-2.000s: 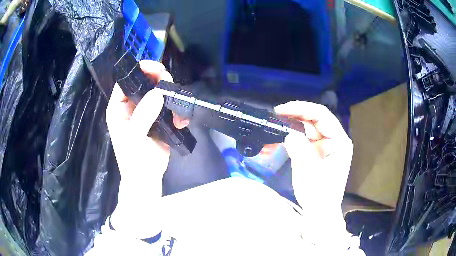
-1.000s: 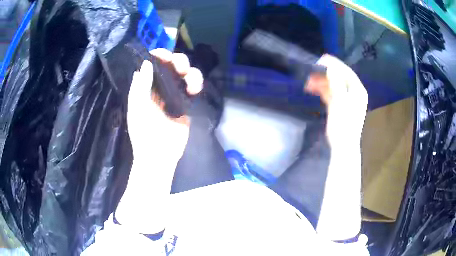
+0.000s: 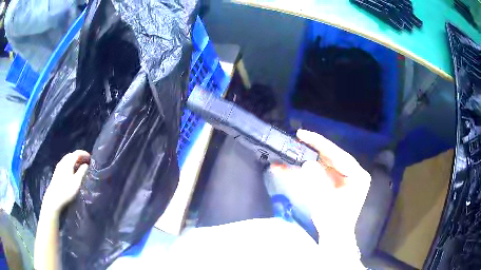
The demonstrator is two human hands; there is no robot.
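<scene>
My right hand [image 3: 332, 184] holds one end of a narrow black moulded bar part [image 3: 248, 126], with cross ridges on its face and a small round boss on its lower side. The bar slants up to the left, its far end in front of the blue lattice crate. My left hand [image 3: 66, 182] is at the left, against the crinkled black bin liner [image 3: 132, 137]. Its fingers are curled and the fingertips are partly hidden, so I cannot tell whether they grip anything.
The blue crate [image 3: 205, 68] stands around the liner. A blue bin [image 3: 295, 116] with dark contents is under the green bench [image 3: 327, 13]. Black bars [image 3: 390, 13] lie on the bench. A dark tray of parts [image 3: 469, 132] and a brown carton [image 3: 422, 205] are at right.
My left hand has moved left and down to the liner, and the dark part is no longer seen in it. The bar in my right hand has come down and left. The view has shifted.
</scene>
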